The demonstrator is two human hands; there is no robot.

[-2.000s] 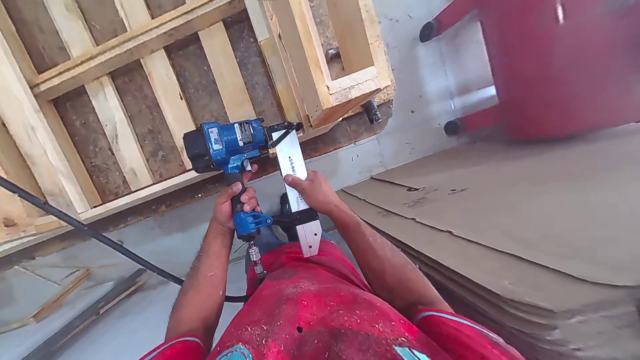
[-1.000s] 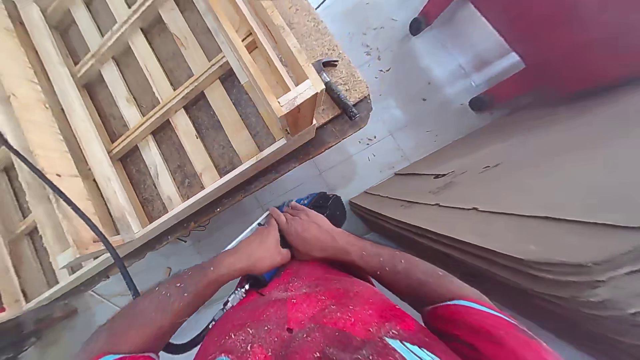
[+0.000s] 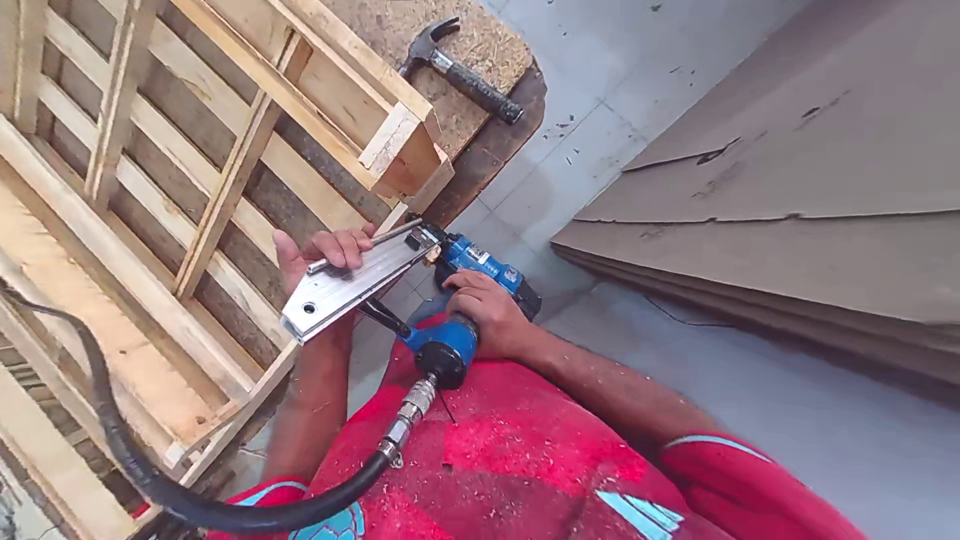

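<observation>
A blue pneumatic nail gun lies across my body, its nose toward the pallet. My right hand is closed around its handle. My left hand is at the silver metal magazine, with its fingers on a thin strip, perhaps a stick of nails, along the magazine's upper edge. A black air hose joins the handle's base through a metal coupling. The left palm is partly hidden behind the magazine.
A slatted wooden pallet frame fills the left side, on a worn board-topped table. A claw hammer lies on the table's corner. Stacked cardboard sheets stand at the right, above a tiled floor with scattered debris.
The nail gun has been turned around since two seconds ago; its body now points right. My left hand has moved from beside my right hand to the magazine and thin strip.
</observation>
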